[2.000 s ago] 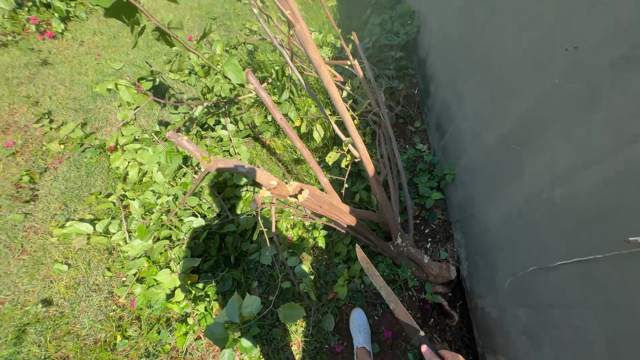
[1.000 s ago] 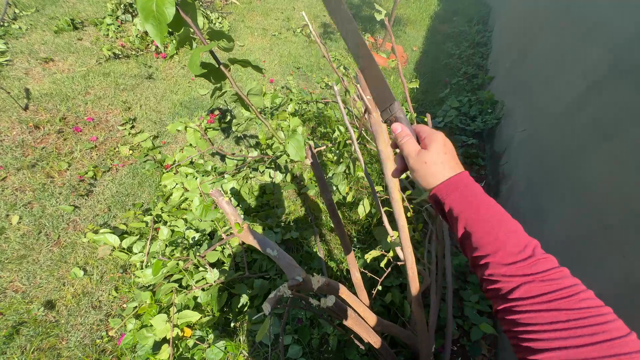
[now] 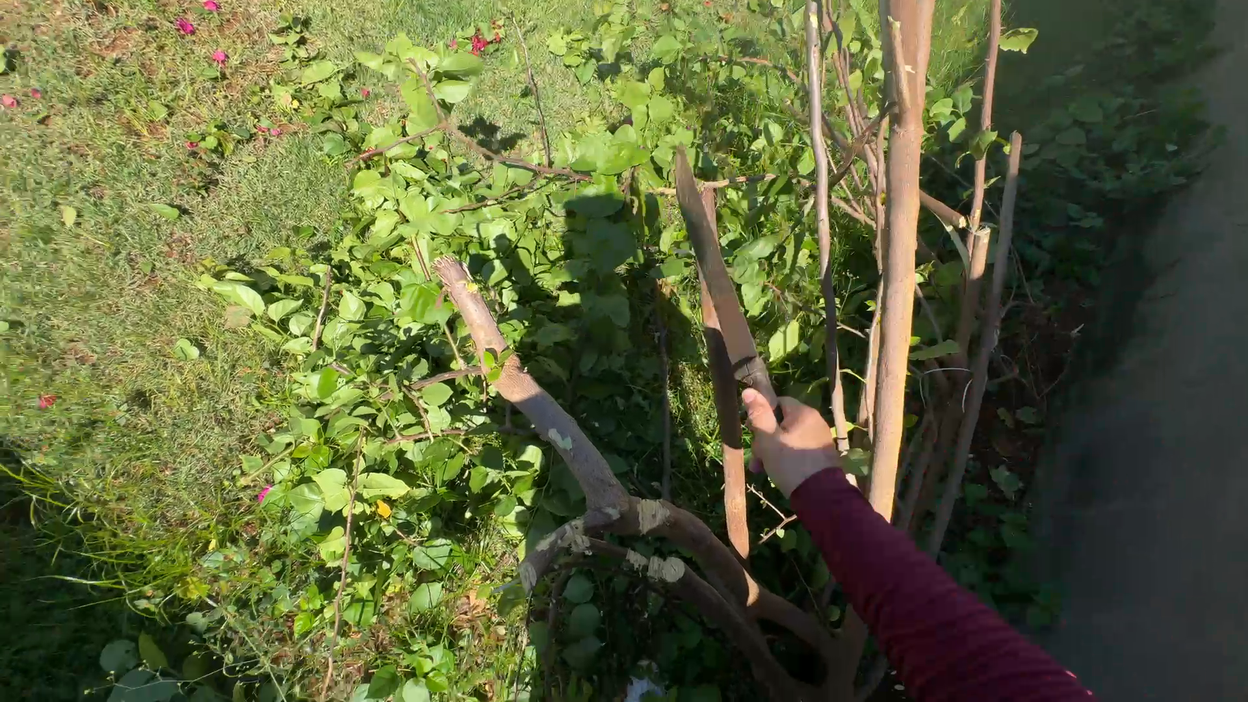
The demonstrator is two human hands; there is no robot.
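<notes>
My right hand (image 3: 792,444), in a dark red sleeve, grips the handle of a long-bladed knife (image 3: 720,273); the blade points up and slightly left. It overlaps a thin upright branch (image 3: 733,487) in the view; whether they touch I cannot tell. Left of the hand, a thick curved branch (image 3: 556,419) with a cut, splintered end rises from the shrub's base. A taller upright stem (image 3: 902,292) stands just right of the hand. My left hand is out of view.
Leafy cut branches (image 3: 390,487) lie over the grass (image 3: 146,341) at the left. Thinner stems (image 3: 990,341) stand at the right, near a grey wall (image 3: 1160,468) in shadow. Pink petals dot the lawn.
My right hand with the knife has come down from beside the tall stem's upper part to the left of that stem. The view has shifted and come closer to the branches.
</notes>
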